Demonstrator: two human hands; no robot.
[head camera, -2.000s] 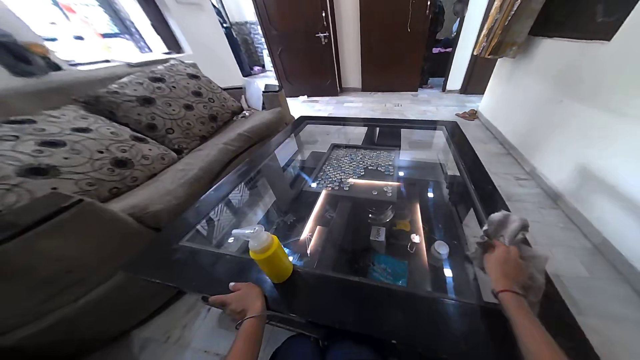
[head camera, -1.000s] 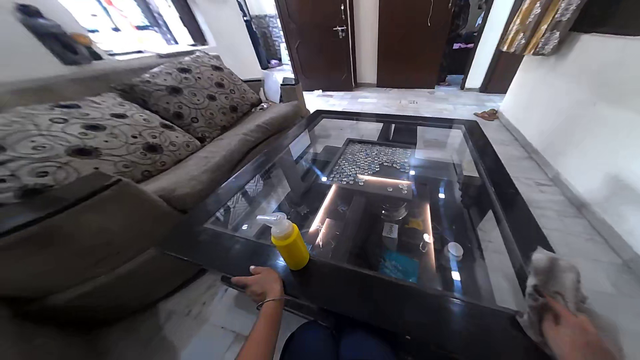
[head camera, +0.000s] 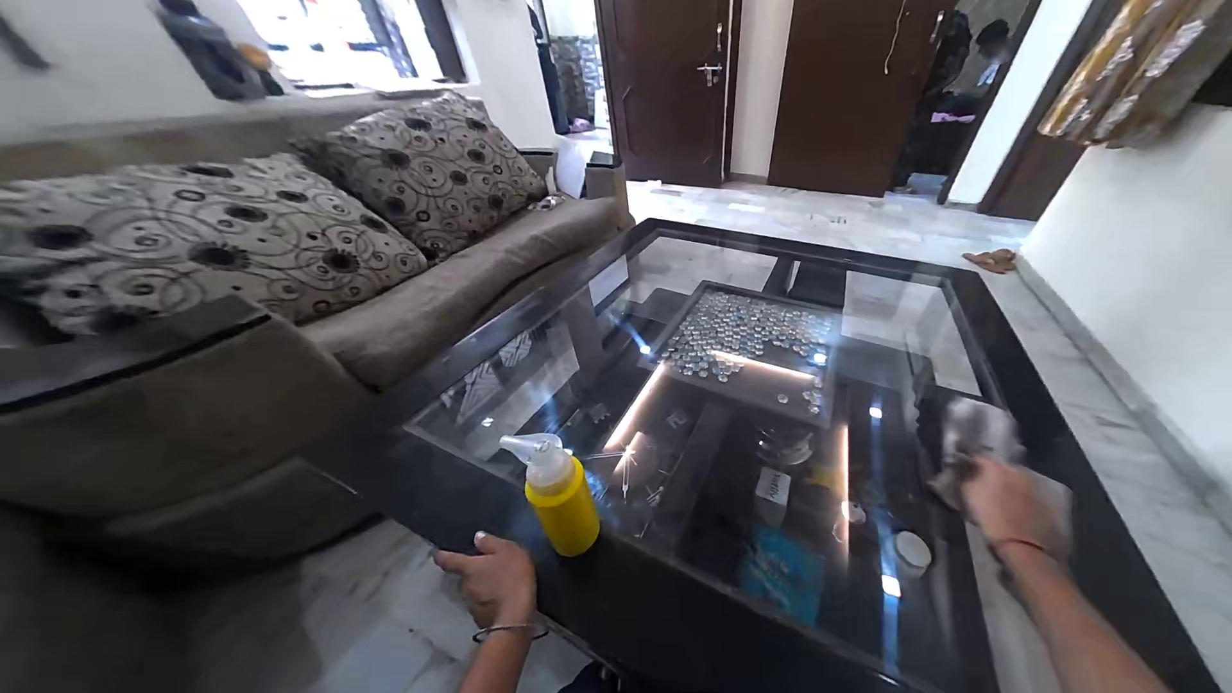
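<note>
My right hand grips a crumpled grey cloth, which lies against the glass top near the right rim of a black-framed coffee table. At the table's near left edge, my left hand rests with its fingers apart and holds nothing. Just beyond that hand, a yellow pump bottle with a clear nozzle stands upright on the black frame. Through the glass show many glass pebbles, a blue packet and a round white item.
A grey-brown sofa with patterned cushions runs along the left side. The white wall is on the right, with footwear on the floor near it. Brown doors stand beyond the table.
The cloth in my right hand has moved from the table's near right corner, farther up and inward onto the glass. My left hand remains at the near edge beside the bottle.
</note>
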